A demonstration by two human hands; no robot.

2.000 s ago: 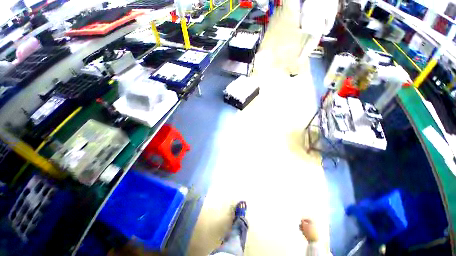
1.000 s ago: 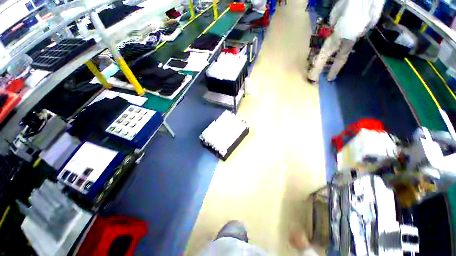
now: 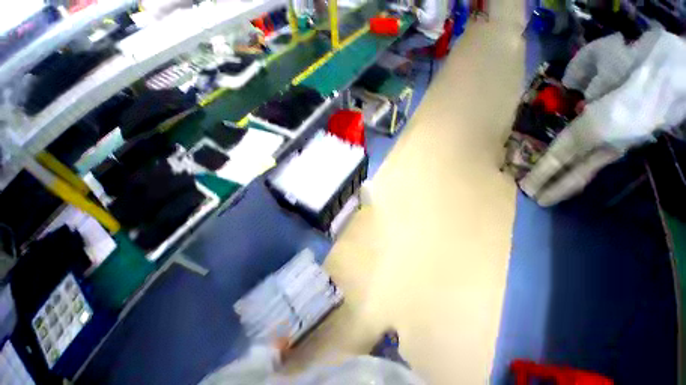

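Note:
A low stack of white trays or sheets with a dark side (image 3: 289,297) lies on the floor at the lower left of the aisle. My left hand (image 3: 282,343) is small and blurred at the near edge of this stack, with a pale sleeve below it. It overlaps the stack in the view. I cannot tell whether it touches it or how the fingers stand. My right hand is out of the picture.
A dark crate with white sheets (image 3: 320,171) stands beyond the stack, with a red stool (image 3: 347,126) behind. A teal bench (image 3: 124,272) with black covers runs along the left. A person (image 3: 609,113) bends over a loaded cart at the right. A red object (image 3: 560,374) is at the bottom right.
The view has moved forward along the aisle and the floor stack is now close. My left hand has come into view; my right hand has left it. The person at the right now bends down.

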